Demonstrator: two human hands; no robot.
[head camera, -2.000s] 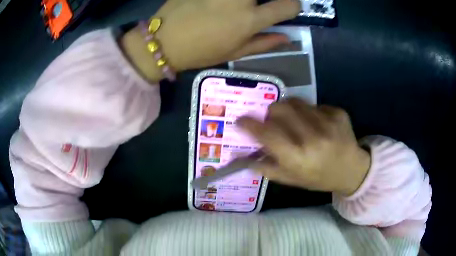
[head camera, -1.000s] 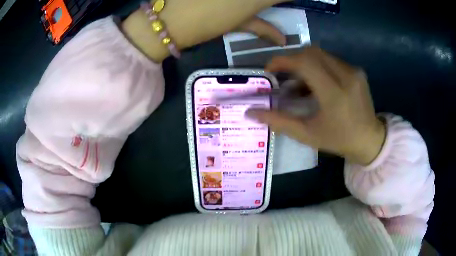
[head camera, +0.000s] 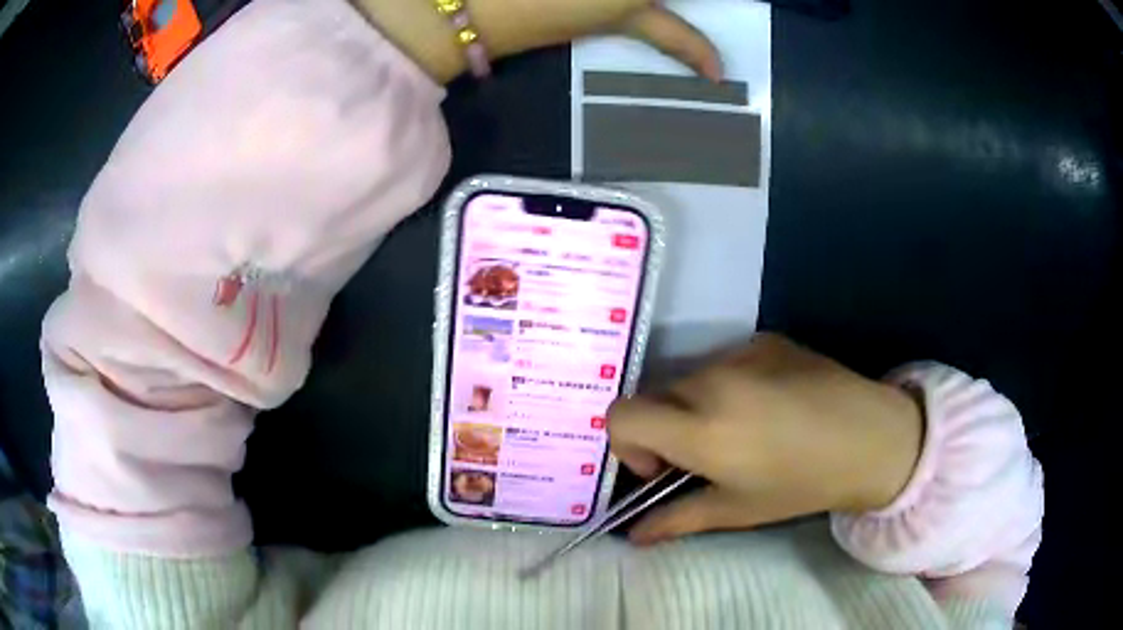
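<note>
My right hand (head camera: 764, 437) is at the lower right, beside the phone's lower right edge, and holds slim silver tweezers (head camera: 603, 527) that point down and left. The smartphone (head camera: 542, 369) lies face up with a lit pink-white scrolling list. A white backing sheet (head camera: 708, 265) lies beside and partly under it, with a narrow and a wider dark grey strip (head camera: 671, 145) near its top. My left hand (head camera: 671, 39) is cut off by the top edge; its thumb reaches onto the sheet by the narrow strip. What its other fingers hold is out of view.
A black device unit with an orange end (head camera: 166, 35) lies at the upper left. A dark object (head camera: 807, 6) is cut off by the top edge, right of the sheet. Everything lies on a smooth black table (head camera: 911, 234).
My right hand and the tweezers have moved down from over the phone's upper part. My left hand has moved further up out of the picture. The phone list scrolled earlier and is now the same.
</note>
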